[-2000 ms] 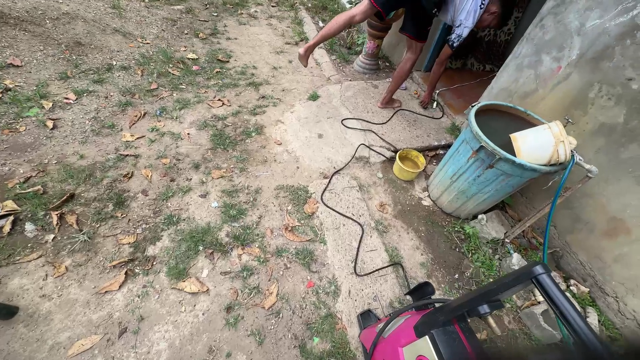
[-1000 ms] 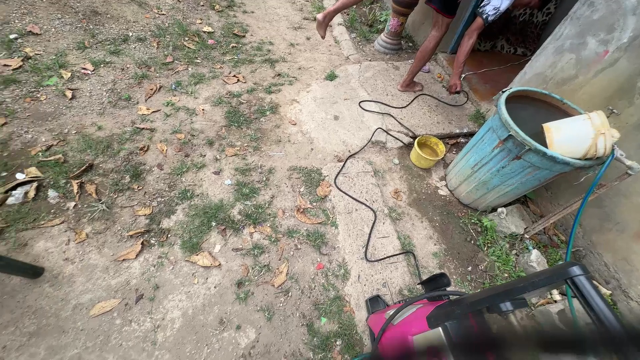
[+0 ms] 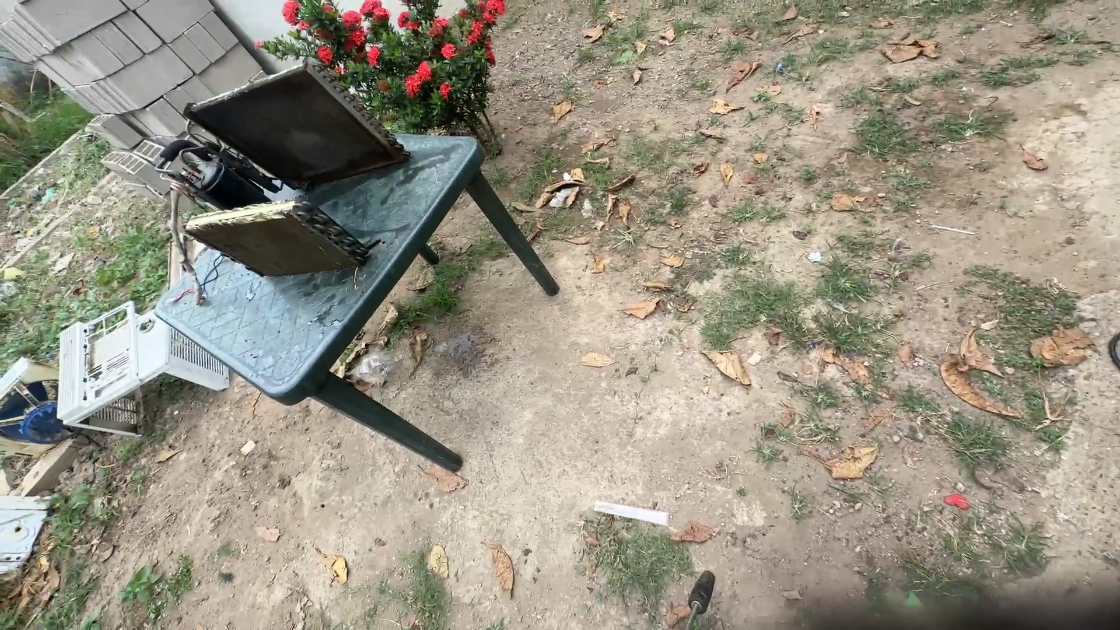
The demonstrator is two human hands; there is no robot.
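Neither my left hand nor my right hand shows. A green plastic table (image 3: 293, 337) stands on the ground at the left. On it, two finned coil panels lean at a slant, a larger dark one (image 3: 297, 127) at the back and a smaller one (image 3: 276, 241) in front. A black compressor (image 3: 223, 179) sits between and behind them. At the bottom edge, a black-tipped rod or nozzle (image 3: 701, 593) pokes into view; what holds it is hidden.
A white plastic housing (image 3: 109, 363) and a blue fan (image 3: 39, 422) lie left of the table. Grey blocks (image 3: 131, 52) are stacked behind it, beside a red-flowered bush (image 3: 411, 70). A white strip (image 3: 631, 513) and dry leaves lie on the dirt.
The view has swung far to the left. The blue barrel, yellow bucket, pink machine and bending person seen earlier are out of view.
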